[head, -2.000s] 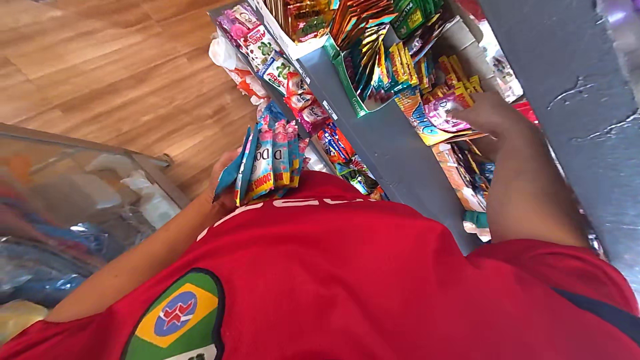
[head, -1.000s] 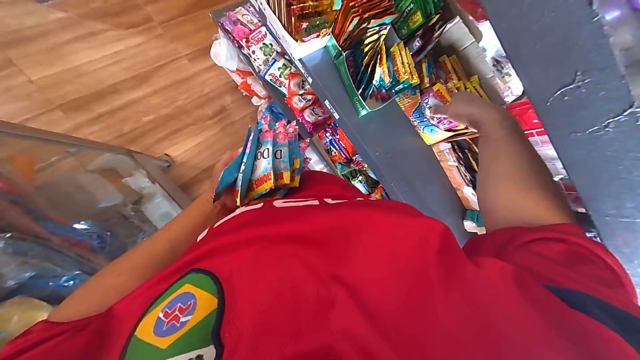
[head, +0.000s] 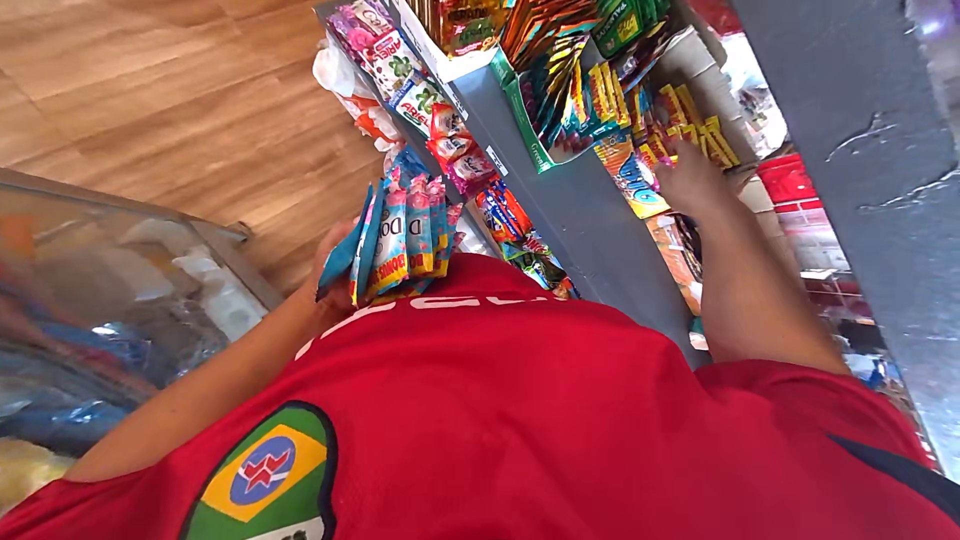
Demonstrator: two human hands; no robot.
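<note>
My left hand [head: 334, 262] is shut on a bunch of blue and pink sachets [head: 397, 238], held upright in front of the red shirt; the sachets hide most of its fingers. Over on the shelf, my right hand [head: 686, 180] reaches in among small yellow sachets [head: 679, 112] in a carton. Its fingertips are blurred and partly hidden, so I cannot tell whether they grip one. Just left of it lies an orange and blue packet [head: 630, 176]. A green-edged box [head: 525, 127] of upright sachets stands farther left.
Ariel detergent packets [head: 397, 67] and red packets [head: 457, 150] line the lower shelf. A grey shelf edge [head: 585, 217] runs diagonally past my body. At the right is a grey post [head: 847, 150]; a glass display case [head: 135, 255] stands at the left above a wood-look floor [head: 150, 90].
My right hand has shifted slightly among the yellow sachets. My left hand and its bunch of sachets have stayed in the same place.
</note>
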